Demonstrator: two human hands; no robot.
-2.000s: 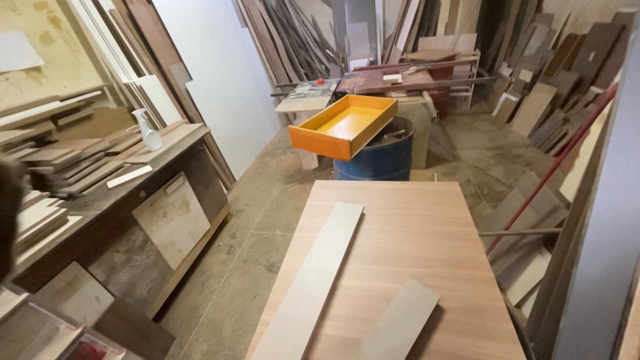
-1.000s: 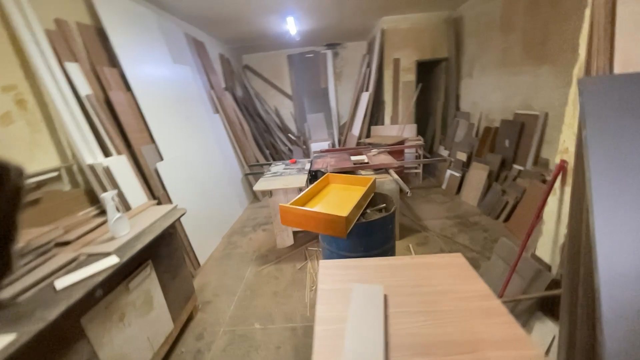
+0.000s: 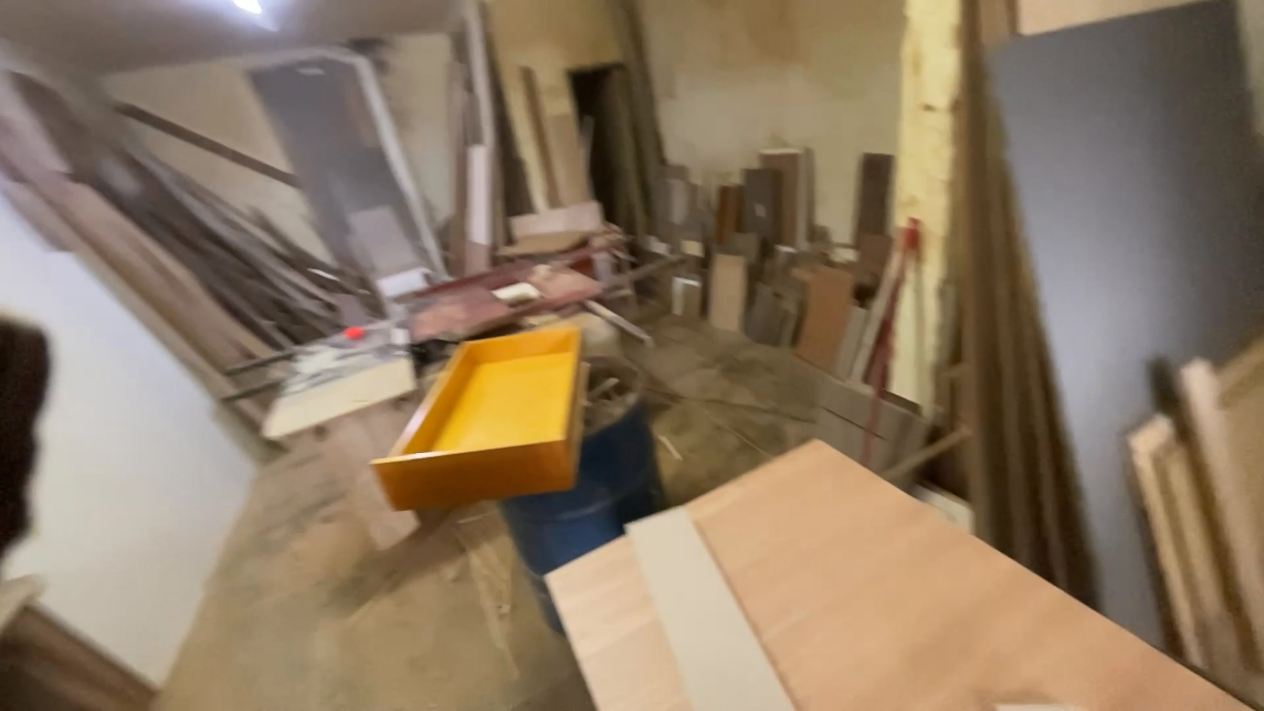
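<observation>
Neither my left hand nor my right hand is in view. A wood-grain panel (image 3: 839, 583) fills the lower right, with a pale narrow board (image 3: 706, 612) lying across its left part. Behind it, a yellow-orange drawer box (image 3: 494, 415) rests on top of a blue drum (image 3: 592, 494) that holds scraps. A dark blurred shape at the left edge cannot be made out.
A table saw (image 3: 341, 380) with a red knob stands behind the drawer. Long boards lean on the left; offcuts (image 3: 825, 311) stand along the back wall. A large grey panel (image 3: 1136, 247) leans at the right. Concrete floor (image 3: 326, 592) shows at lower left.
The view has swung up and to the right, so the bench with stacked boards and the spray bottle at left have left the frame. The drawer is still on the drum.
</observation>
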